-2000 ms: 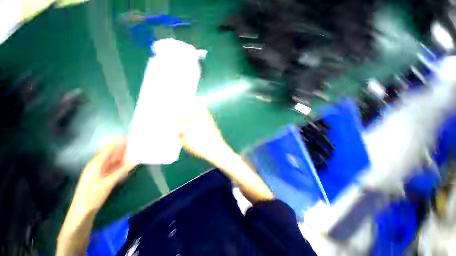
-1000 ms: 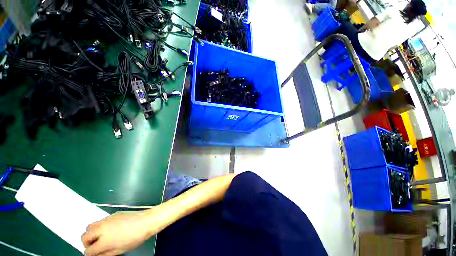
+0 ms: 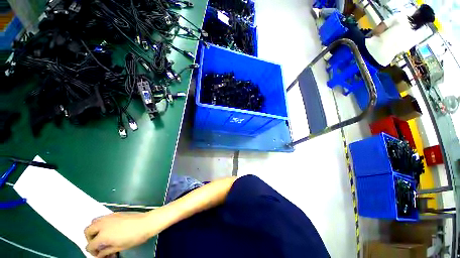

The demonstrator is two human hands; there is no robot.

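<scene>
A long white sheet [image 3: 58, 201] lies on the green bench mat at the lower left. My right hand [image 3: 113, 234] rests on its near end with the fingers curled down. The fingertips are partly hidden, so I cannot tell whether they hold anything. My left hand is out of the picture. Cutters with blue handles [image 3: 11, 204] lie at the left edge beside the sheet. A thin black tool [image 3: 34, 163] lies by the sheet's far end.
Black cable assemblies [image 3: 101, 65] are heaped on the bench. One connector module [image 3: 147, 98] lies at the heap's edge. Beyond the bench edge stand a blue bin [image 3: 242, 112] of black parts, a trolley handle [image 3: 372, 90] and stacked blue bins [image 3: 373, 176]. A person [image 3: 398, 38] sits at another bench.
The view has swung right from the bench to the aisle, then shifted slightly. My left hand has left the picture. My right hand stays at the white sheet.
</scene>
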